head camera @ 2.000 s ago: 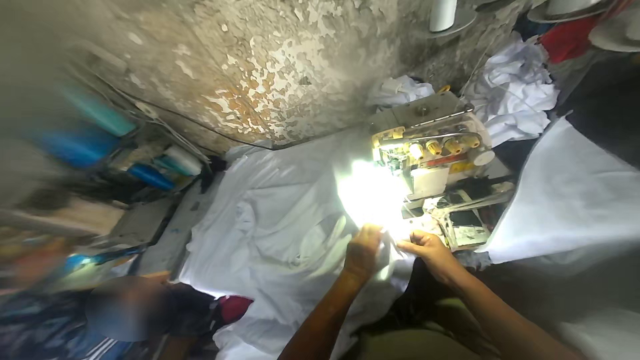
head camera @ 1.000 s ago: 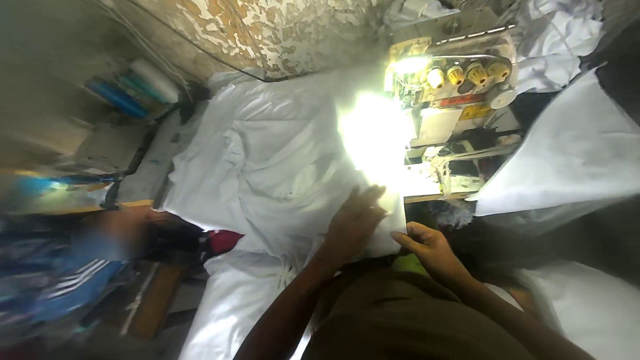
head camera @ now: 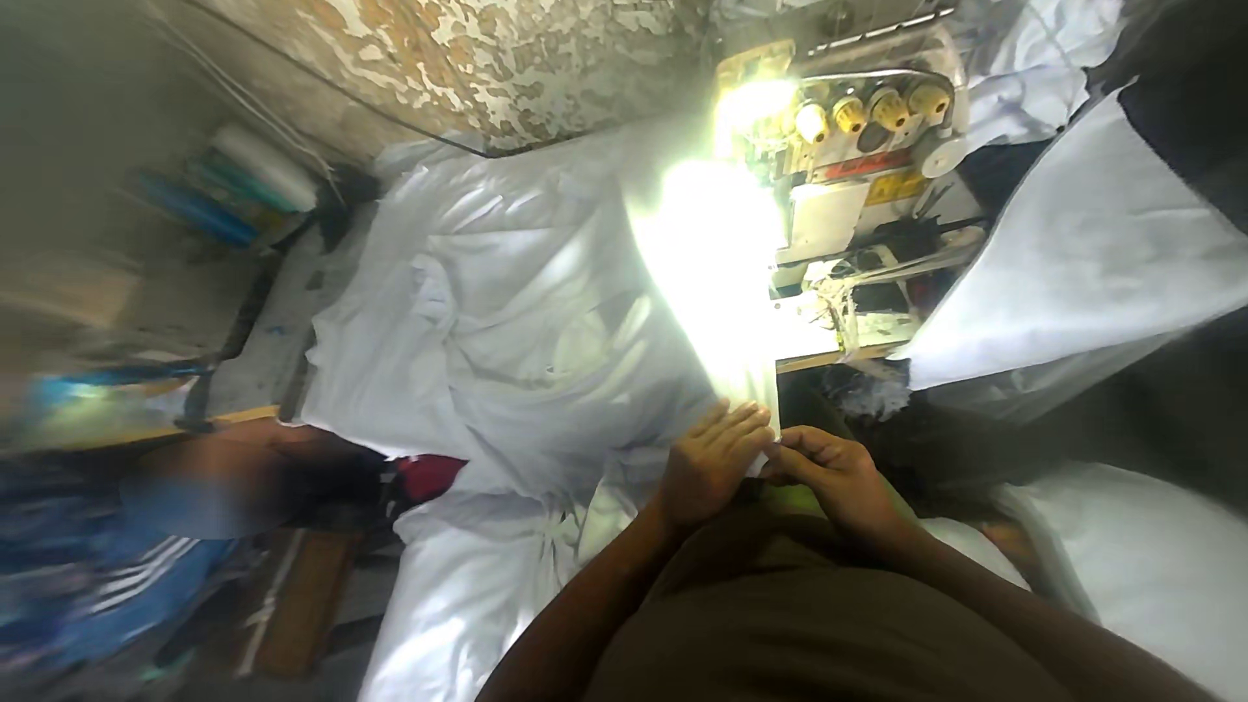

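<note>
White fabric (head camera: 546,341) covers the table and hangs over its front edge. A brightly lit strip of it runs beside an overlock sewing machine (head camera: 829,205) with several yellow tension dials. My left hand (head camera: 717,458) lies flat on the cloth near the table edge, fingers pointing to the machine. Just to its right, my right hand (head camera: 824,473) pinches the corner of the cloth between thumb and fingers. Glare hides the machine's needle area. Loose thread ends (head camera: 838,297) hang at the front of the machine.
A white cloth piece (head camera: 1092,253) hangs right of the machine, with crumpled white cloth (head camera: 1033,78) behind it. A large white bundle (head camera: 1150,575) lies at lower right. At left, a blurred person (head camera: 127,575) in blue sits by another table (head camera: 278,322). A peeling wall (head camera: 507,58) stands behind.
Two seconds ago both hands held the cloth up close to the machine; they are now nearer my body. My left hand has gone from gripping the cloth to lying flat on it.
</note>
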